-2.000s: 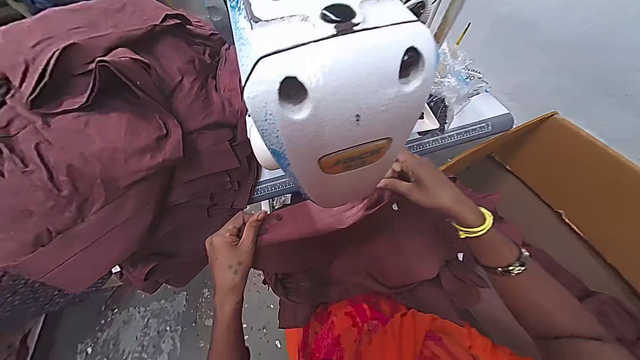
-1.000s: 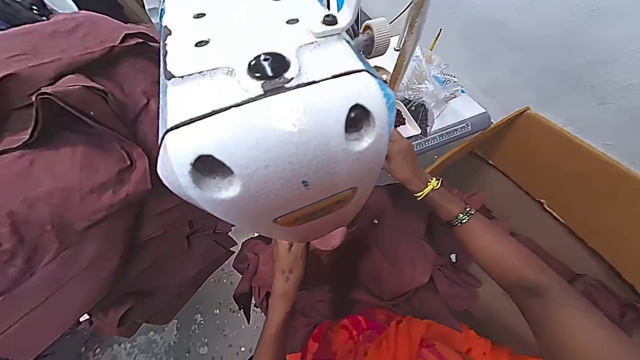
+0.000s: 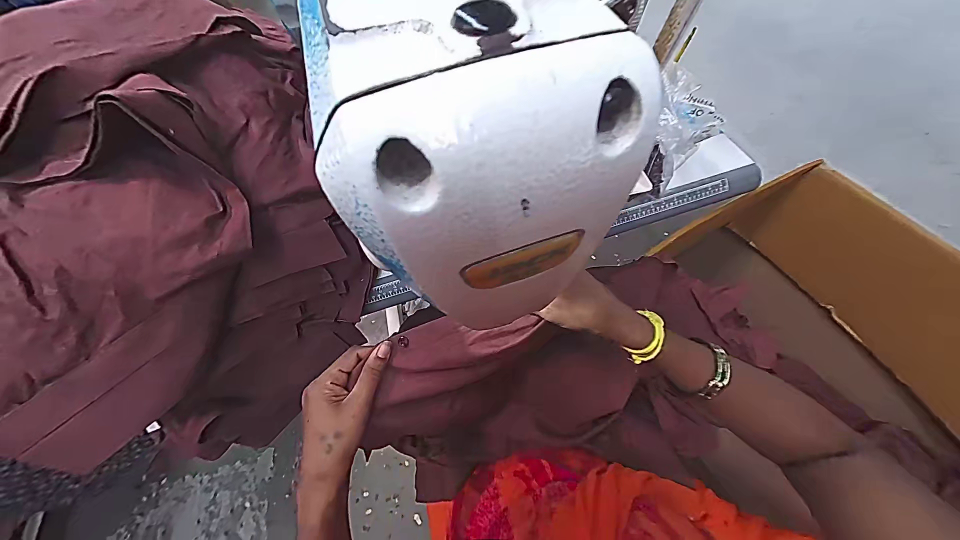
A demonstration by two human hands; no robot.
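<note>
The white head of an industrial sewing machine [image 3: 487,187] fills the upper middle and hides its needle area. Below it stretches a maroon fabric garment piece [image 3: 450,360] with a small dark button near its left edge. My left hand [image 3: 341,405] pinches that edge between thumb and fingers, just beside the button. My right hand [image 3: 585,304] is at the same cloth under the right side of the machine head; its fingertips are partly hidden behind the head. More of the cloth hangs down over my lap.
A large heap of maroon garments [image 3: 135,247] lies at the left, close to the machine. On the right stands an open cardboard box [image 3: 862,277] with maroon cloth at its edge. Behind the head, a clear plastic bag [image 3: 682,112] rests near the table edge with a ruler scale [image 3: 675,202].
My right hand, reaching up behind the machine head one second ago, has come down to the cloth. My left hand, mostly under the head then, now shows at the cloth's left edge.
</note>
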